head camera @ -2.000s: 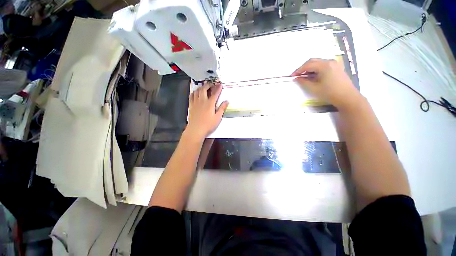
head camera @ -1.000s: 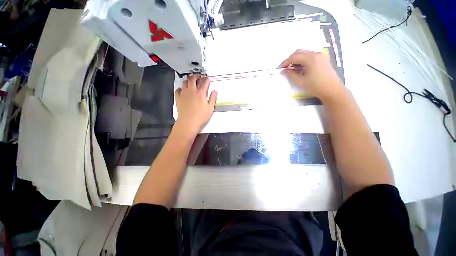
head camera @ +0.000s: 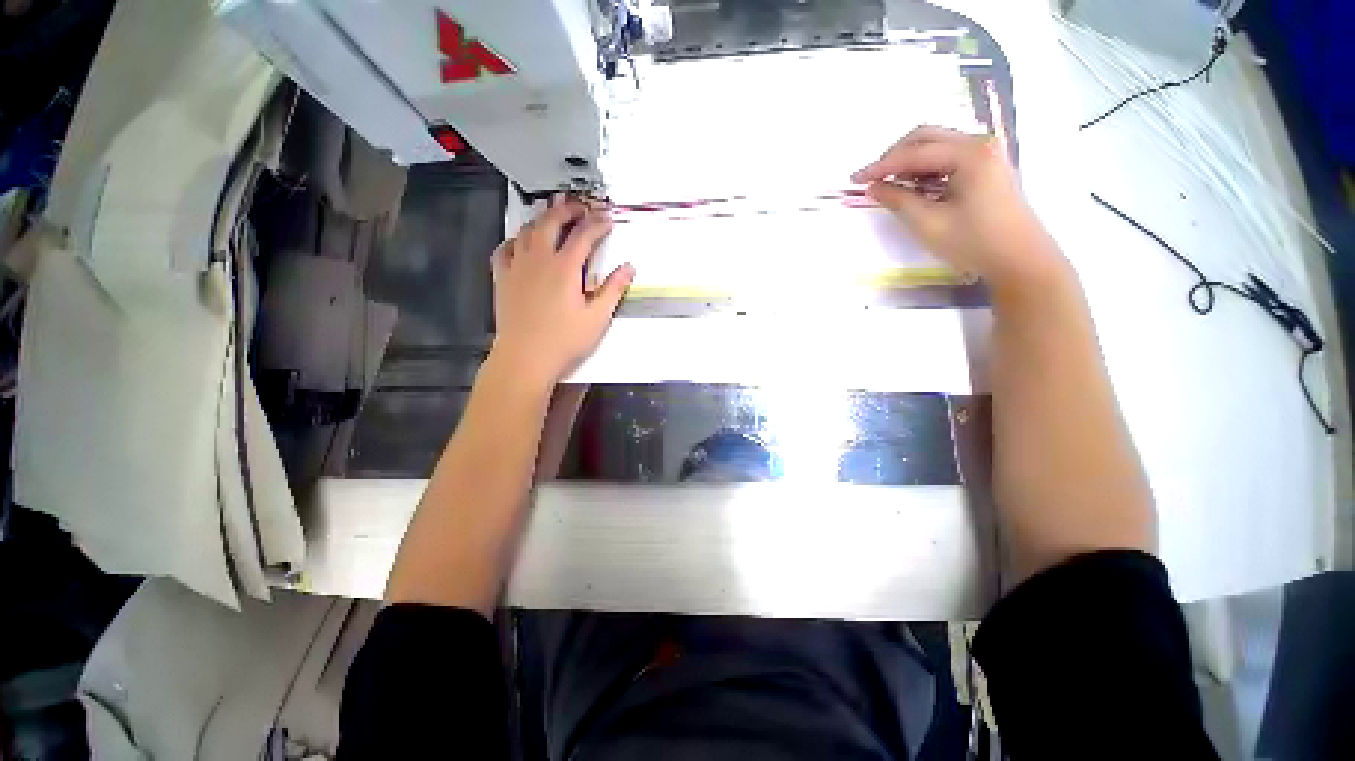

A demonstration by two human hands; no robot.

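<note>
A thin white and reddish strip [head camera: 728, 204] runs across the white sewing template [head camera: 788, 127], below the needle area of the white machine head [head camera: 431, 75]. My left hand [head camera: 553, 290] lies on the template beside the presser foot [head camera: 583, 190], fingertips at the strip's left end; whether they pinch it is unclear. My right hand [head camera: 959, 201] pinches the strip's right end between thumb and fingers. Glare hides detail on the template.
A thick stack of beige panels [head camera: 141, 312] hangs at the left. Thin white strips [head camera: 1189, 127] and dark snips with a black cord [head camera: 1281, 309] lie on the right of the table. A glossy black strip [head camera: 654, 431] crosses the front.
The view has shifted, so the machine and panel stack sit further left. Both hands still stay at the two ends of the strip.
</note>
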